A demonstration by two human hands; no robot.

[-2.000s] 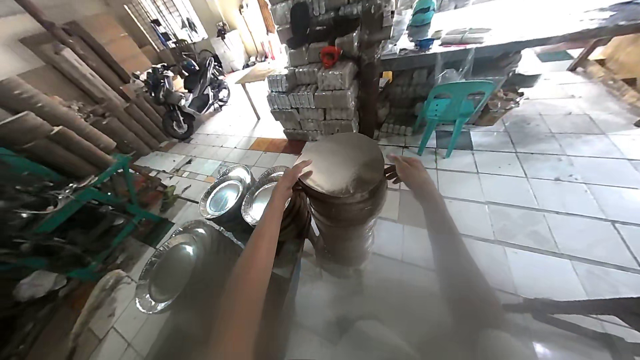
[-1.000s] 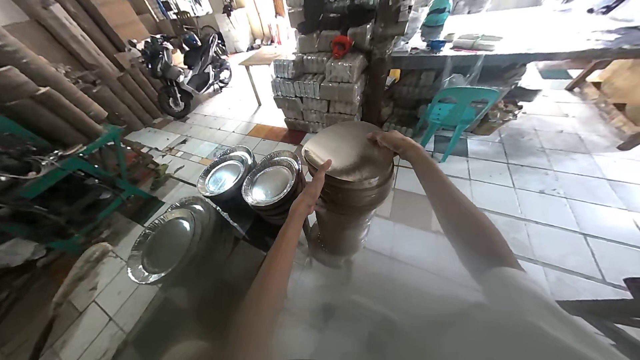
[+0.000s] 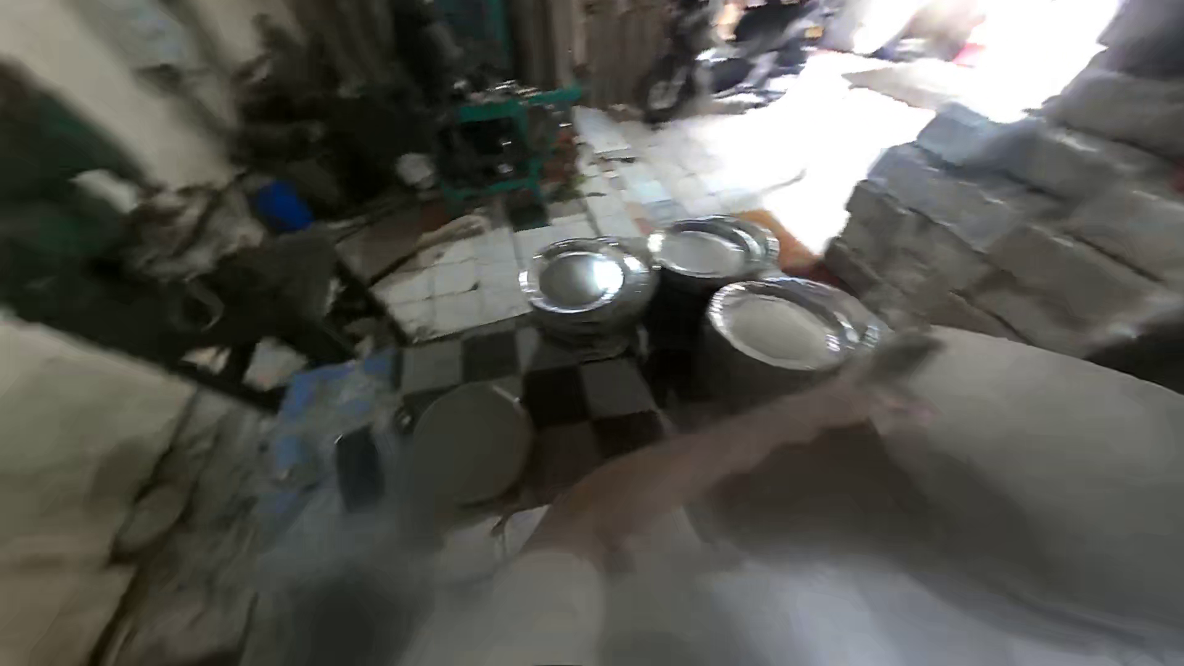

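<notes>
My left hand (image 3: 897, 379) is blurred at the near edge of a large round metal sheet (image 3: 1054, 444), which fills the lower right of the head view; its fingers touch or overlap the edge, and whether they grip it is unclear. My right hand is out of view. Beyond my left forearm stand stacks of shiny metal pans with fluted rims: one nearest the hand (image 3: 782, 328), one behind it (image 3: 703, 250) and one farther left (image 3: 578, 280). A dull round disc (image 3: 470, 444) lies lower, left of my forearm.
Wrapped bundles (image 3: 1017, 203) are piled at the right. A green metal frame (image 3: 495, 148) and a motorcycle (image 3: 731, 65) stand farther back. A dark bench (image 3: 213, 296) with a blue object (image 3: 282, 205) on it is at the left. The floor is tiled.
The view has swung strongly left and comes nearer the pans. Both hands were at the round disc on top of the stack; now only my left hand shows beside it.
</notes>
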